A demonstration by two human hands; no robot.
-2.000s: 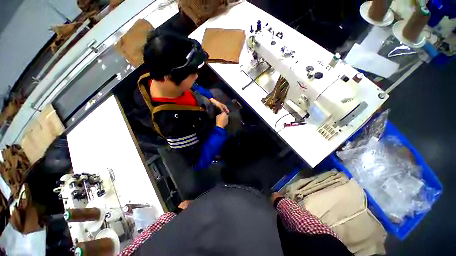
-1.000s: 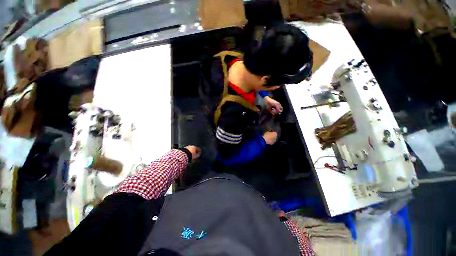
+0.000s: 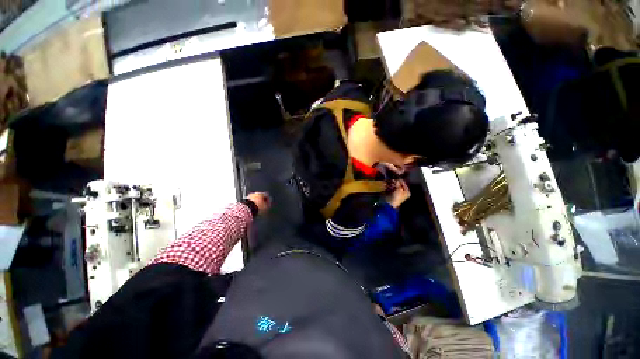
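My left hand (image 3: 260, 202) reaches forward beside the right edge of the left white table (image 3: 168, 133). It is small and its fingers are unclear; I see nothing in it. My right hand (image 3: 379, 309) shows only as a sliver beside my dark grey apron (image 3: 295, 301), above a stack of folded beige bag pieces (image 3: 449, 340) at the bottom edge. Whether it touches the stack is hidden. A bundle of brown-yellow strips (image 3: 484, 203) lies on the right white table (image 3: 438, 200), beside a white sewing machine (image 3: 537, 196).
A person (image 3: 351, 154) sits bent forward between the tables, close ahead of me. A sewing machine (image 3: 112, 231) stands on the left table. A brown panel (image 3: 421, 66) lies on the right table's far part. A blue crate (image 3: 565, 336) with clear plastic stands at bottom right.
The view has swung left. My left arm has stretched forward from my side. The seated person's head has tipped further down towards the right table. My right hand has stayed low beside the apron.
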